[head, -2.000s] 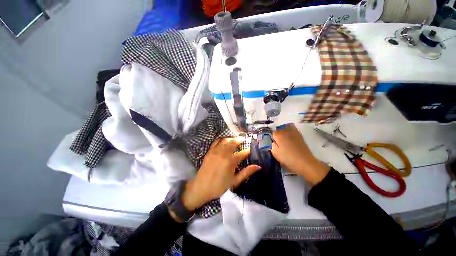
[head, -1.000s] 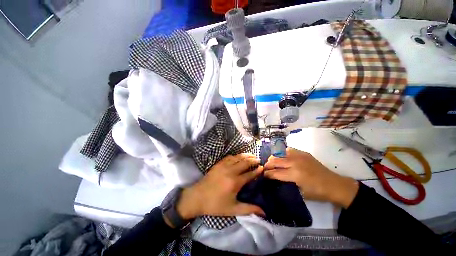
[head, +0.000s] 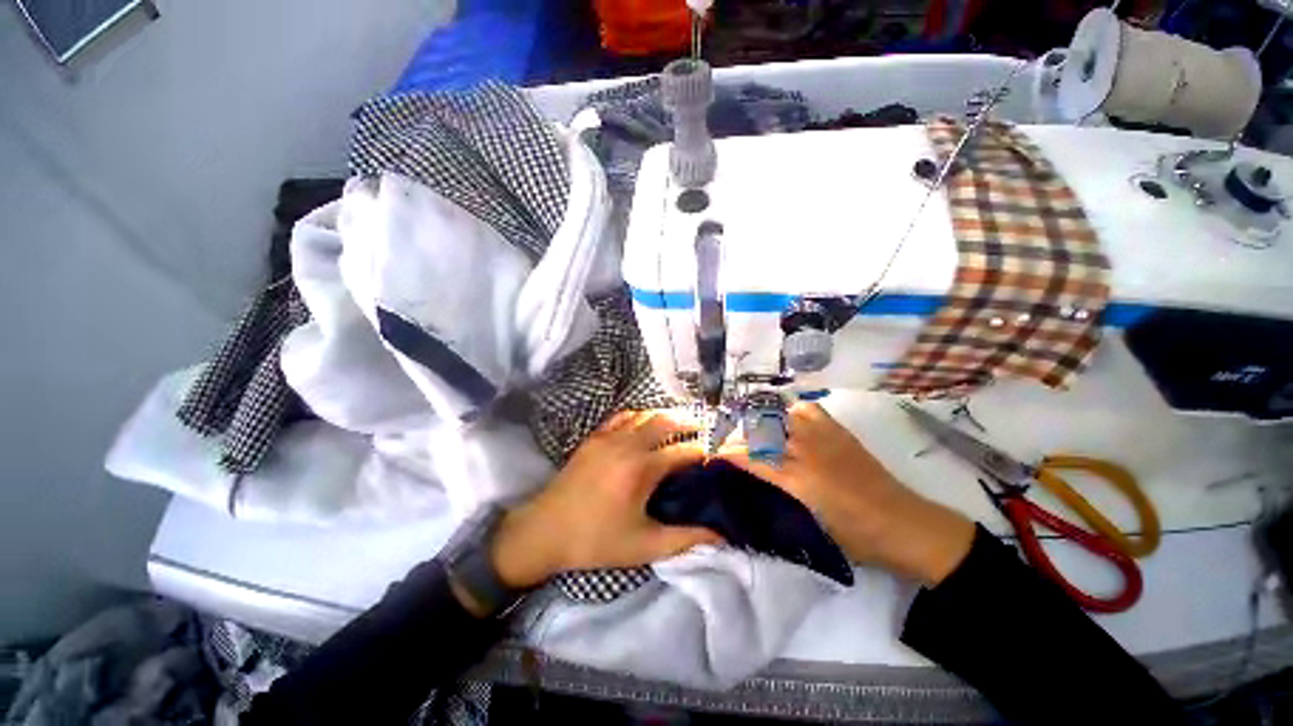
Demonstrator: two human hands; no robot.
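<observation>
A checked garment [head: 596, 383] with white lining [head: 440, 284] lies left of and under the needle area [head: 720, 411] of the white sewing machine [head: 808, 185]. A dark piece [head: 752, 514] lies on it in front of the needle, its middle raised in a fold. My left hand [head: 610, 489] is on the checked cloth and the dark piece's left edge, thumb on the dark cloth. My right hand [head: 851, 489] is at the dark piece's right side, close beside the presser foot; its fingertips are partly hidden by the bluish guard [head: 766, 430].
Scissors or snips with orange-yellow [head: 1099, 504] and red [head: 1078, 560] handles lie right of my right hand. A brown checked scrap [head: 1014, 263] hangs over the machine head. A thread cone [head: 1163, 78] stands behind. A tape strip [head: 851, 691] runs along the front edge. A grey pile [head: 114, 674] lies lower left.
The dark piece has gone from lying flatter to folded and raised in the middle. My right hand moved back beside the foot, then forward, and now rests close by it. The camera view has shifted slightly.
</observation>
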